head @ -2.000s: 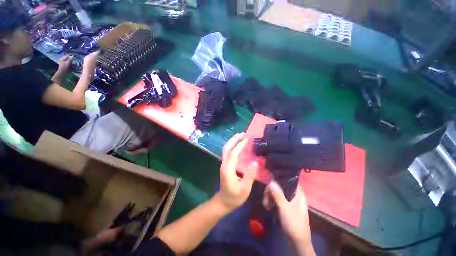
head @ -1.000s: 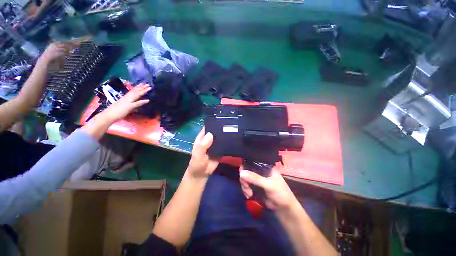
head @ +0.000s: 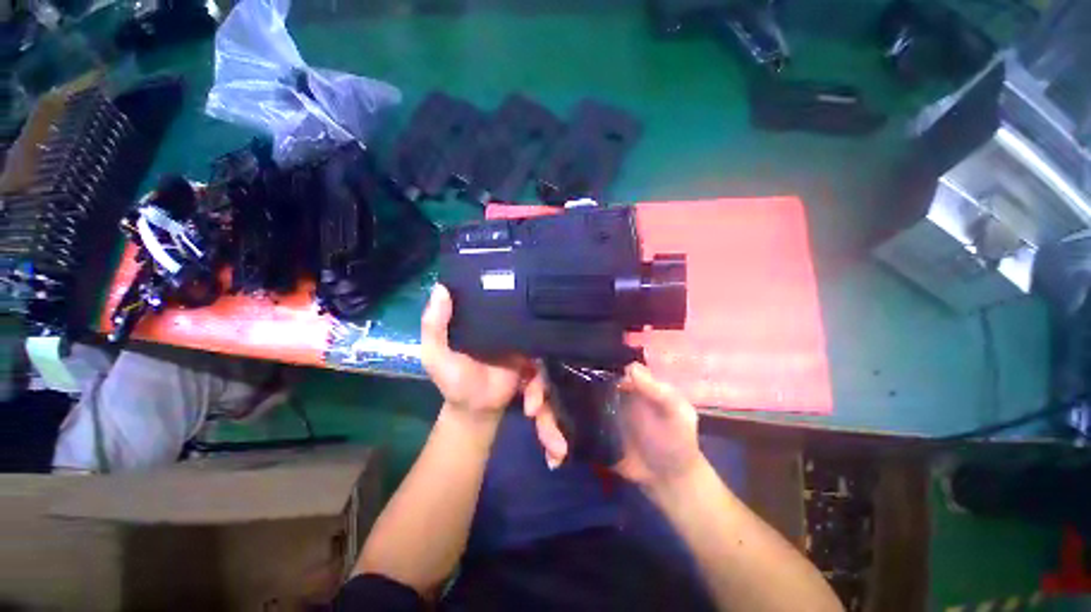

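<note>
A black camera unit (head: 550, 281) with a small pale label is held over the near left part of the red-pink mat (head: 754, 299). Its round lens barrel points right. A shiny film-covered grip (head: 583, 407) projects from its near side toward me. My left hand (head: 473, 365) holds the body's left end, thumb on the near left corner, other fingers partly hidden under it. My right hand (head: 646, 424) is closed around the grip, fingers on both sides of it.
Matt black shells (head: 514, 150) lie beyond the mat. A clear plastic bag (head: 293, 90) and stacked black parts (head: 341, 233) are at left, with wired assemblies (head: 168, 245) on the left mat (head: 263, 323). A silver-white metal box (head: 993, 209) stands right. An open carton (head: 239, 502) is below left.
Since the oldest frame, the unit has turned so its barrel points right instead of left. Over the last second it shifts slightly left and up in view. The neighbour's reaching arm has left the picture.
</note>
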